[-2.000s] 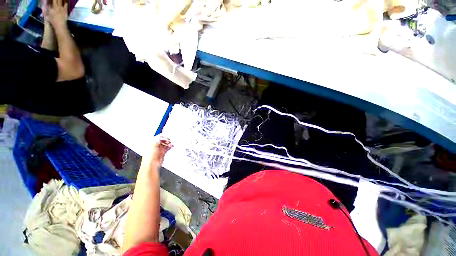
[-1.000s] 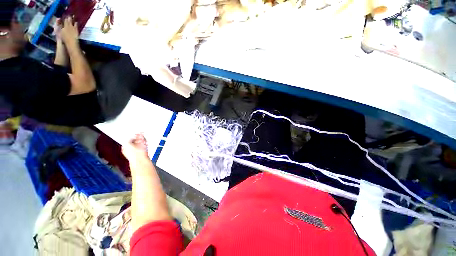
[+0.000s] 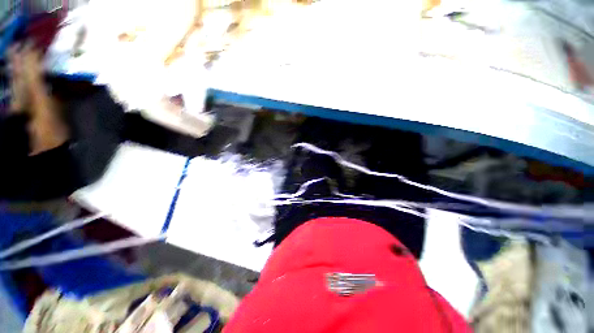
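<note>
Narrow white tapes (image 3: 384, 172) run across my lap and out past the right edge. More pale strands (image 3: 84, 250) run out past the left edge. The tangled tape bundle (image 3: 244, 172) is blurred and lies on a white surface (image 3: 140, 188) with a blue strip across it, left of my lap. My left hand and my right hand are both out of the picture. The frame is motion-blurred.
The white table (image 3: 325, 71) with its blue front edge crosses the top, with cream cloth on it. A person (image 3: 39, 130) in dark clothes is at the left. A blue crate (image 3: 71, 276) and cream cloth (image 3: 124, 309) are at lower left.
My left arm has gone out of view. Strands now stretch to the left edge, across the white surface and crate. The tape bundle looks smaller and more blurred. The view has shifted.
</note>
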